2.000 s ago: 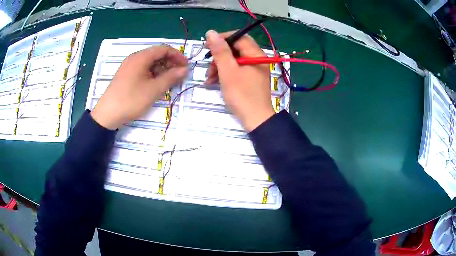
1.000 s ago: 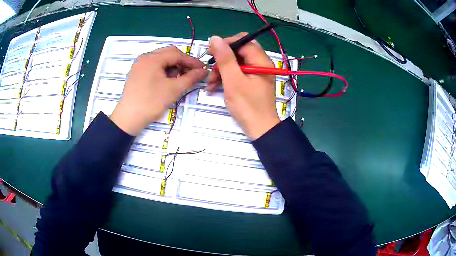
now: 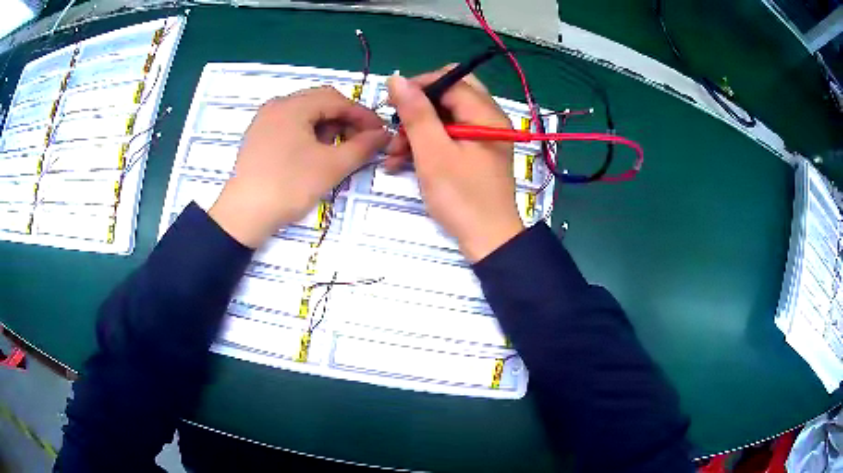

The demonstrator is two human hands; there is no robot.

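Observation:
My left hand [image 3: 300, 157] is above the white blister tray [image 3: 425, 356], thumb and forefinger pinched on a tiny lead connector [image 3: 390, 129] that the fingers mostly hide. My right hand [image 3: 462, 171] holds the red test probe [image 3: 485, 134] and, above it, the black test probe [image 3: 459, 74]. Both probe tips point at the connector; whether they touch it cannot be told. Whitish pouch cells with yellow tape [image 3: 304, 347] and thin leads [image 3: 347, 283] lie in the tray slots.
Another tray with taped cells [image 3: 79, 139] lies at the left. A tray stack [image 3: 818, 268] stands at the right edge. Red and black probe cables [image 3: 638, 157] loop right of my right hand. A black cable [image 3: 726, 103] lies at the back right. Red plastic [image 3: 772, 457] shows below the bench.
Since two seconds ago my left fingers have closed in on the probe tips and now pinch the connector there. Over the last second the hands have hardly moved; the view has shifted slightly.

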